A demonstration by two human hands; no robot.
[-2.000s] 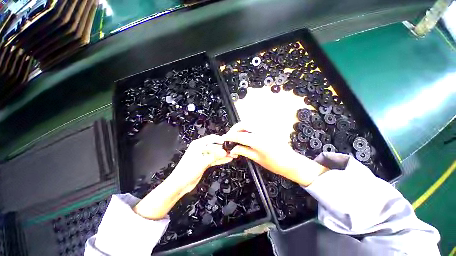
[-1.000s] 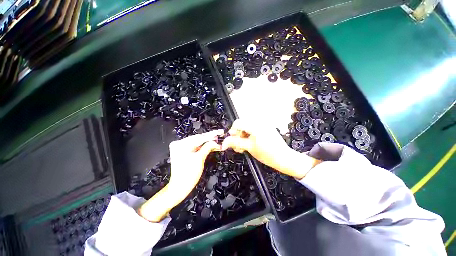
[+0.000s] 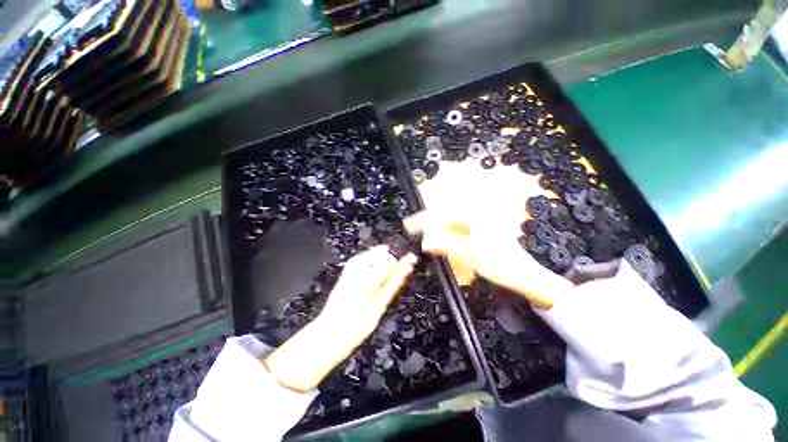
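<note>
My left hand (image 3: 359, 298) is over the left parts bin (image 3: 281, 263), its fingertips beside a small dark spot near the shared wall. I cannot tell if that spot is a held part or one lying behind. My right hand (image 3: 475, 255) is over the right parts bin (image 3: 615, 186), a little apart from my left; its fingers are spread and no part shows in them. Glare washes out both hands. Small black stemmed parts (image 3: 294, 173) are heaped in the left bin around a bare patch. Black ring parts (image 3: 562, 233) lie in the right bin around a glaring white liner (image 3: 471, 194).
A grid tray with rows of round pieces (image 3: 164, 388) is at the lower left. Flat dark trays (image 3: 112, 285) are stacked behind it. Brown-edged layers (image 3: 130, 69) stand at the upper left, beyond the dark green ledge (image 3: 173, 151). Green floor with a yellow line is at the lower right.
My hands were together at the fingertips and have parted slightly. The right fingers have spread. The whole view has shifted, with the bins lower and further right in the picture.
</note>
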